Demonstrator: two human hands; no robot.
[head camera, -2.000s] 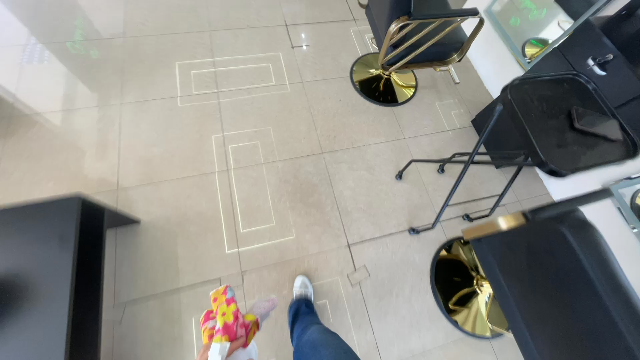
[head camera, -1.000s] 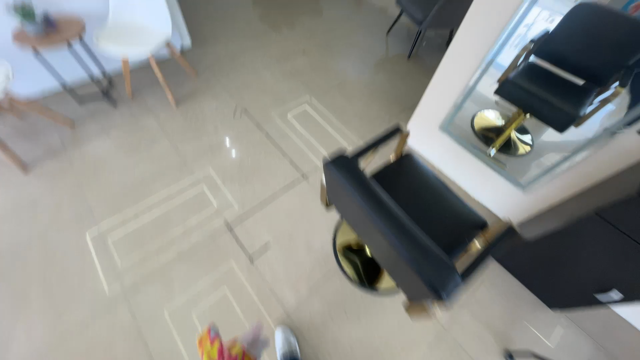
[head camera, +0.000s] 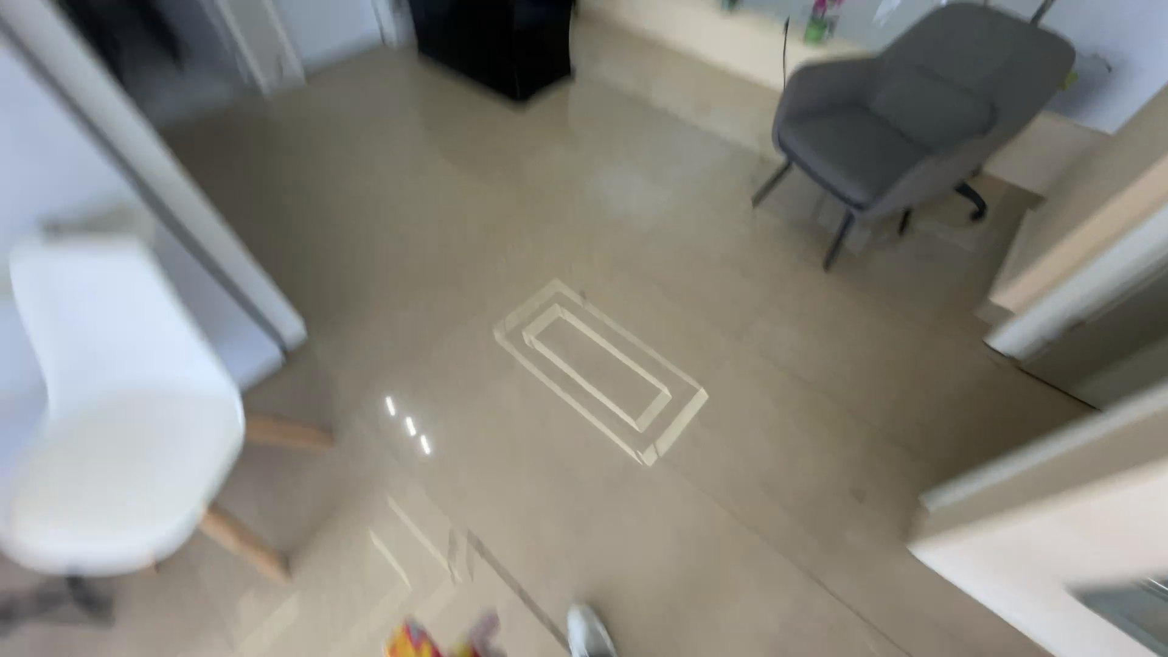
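A brightly patterned red and yellow cloth (head camera: 415, 641) shows at the bottom edge, cut off by the frame and blurred. Beside it is a small greyish-pink blurred shape (head camera: 484, 630) that I cannot identify. The tip of a white shoe (head camera: 589, 630) appears just to the right. Neither my left hand nor my right hand can be made out; whatever holds the cloth is hidden below the frame.
A white chair with wooden legs (head camera: 137, 456) stands at left near a white panel edge (head camera: 219, 237). A grey armchair (head camera: 876, 128) is at upper right, a black cabinet (head camera: 497, 41) at the top. Wall edges (head camera: 1049, 520) jut in from the right. Pale rectangles (head camera: 598, 370) mark the tiled floor.
The view has swung and travelled across the room; the black salon chairs have left it, and the grey armchair and black cabinet have come into sight. The patterned cloth stays low in view.
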